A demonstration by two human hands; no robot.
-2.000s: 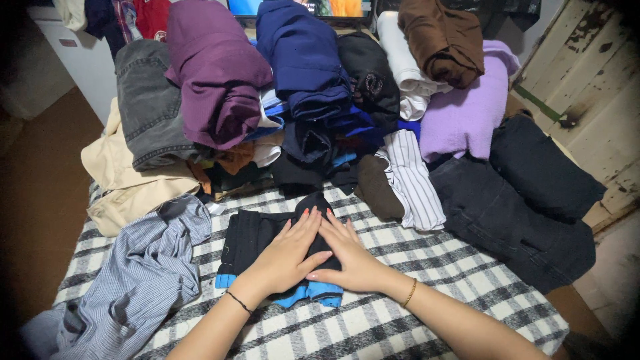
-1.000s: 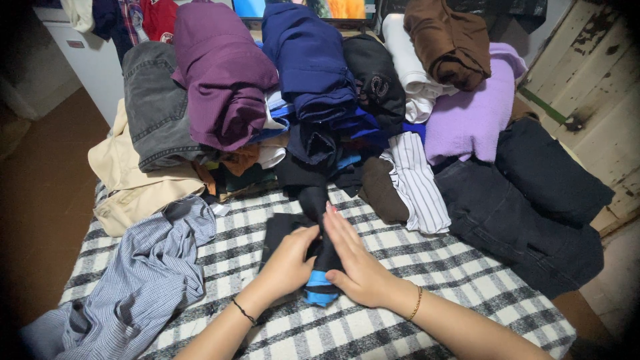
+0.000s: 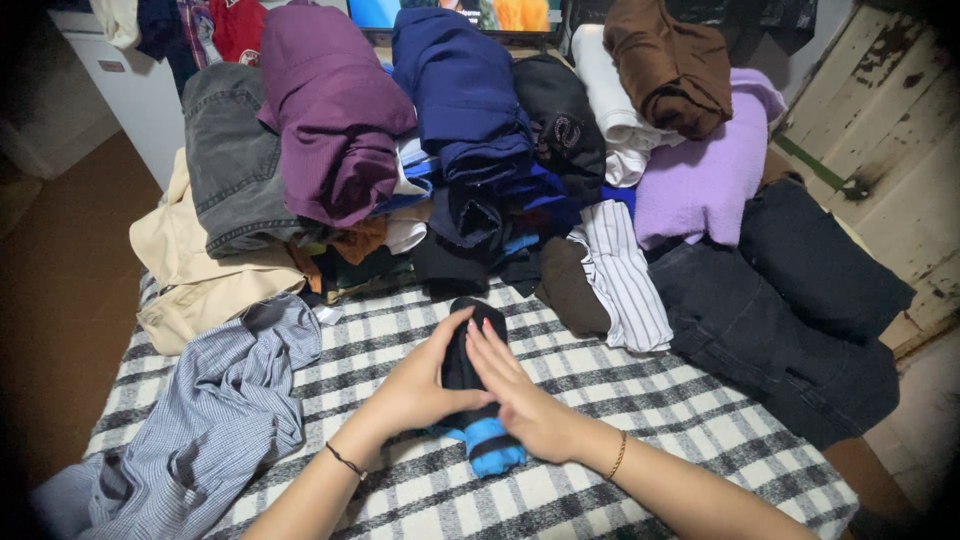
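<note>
A black garment with a bright blue end (image 3: 495, 448) lies rolled into a narrow bundle on the checked blanket (image 3: 360, 397), in the middle of the view. My left hand (image 3: 427, 379) holds its left side, thumb across the lower part and fingers along the top edge. My right hand (image 3: 525, 397) rests on its right side with the fingers stretched out and close together. The fingertips of both hands are near each other over the black cloth. A blue-and-white checked shirt (image 3: 217, 405) lies loosely spread to the left of my left hand.
Rolled clothes stand piled behind: grey jeans (image 3: 232, 157), purple (image 3: 337, 112), navy (image 3: 465, 97) and brown (image 3: 667, 67) rolls, and a lilac fleecy one (image 3: 697, 165). A striped white garment (image 3: 626, 277) and black jeans (image 3: 780, 337) lie at the right. A screen (image 3: 450, 13) stands at the back.
The black and blue garment lay flat and wide under both hands two seconds ago; now it is a narrow roll. My hands have moved from its top to its two sides.
</note>
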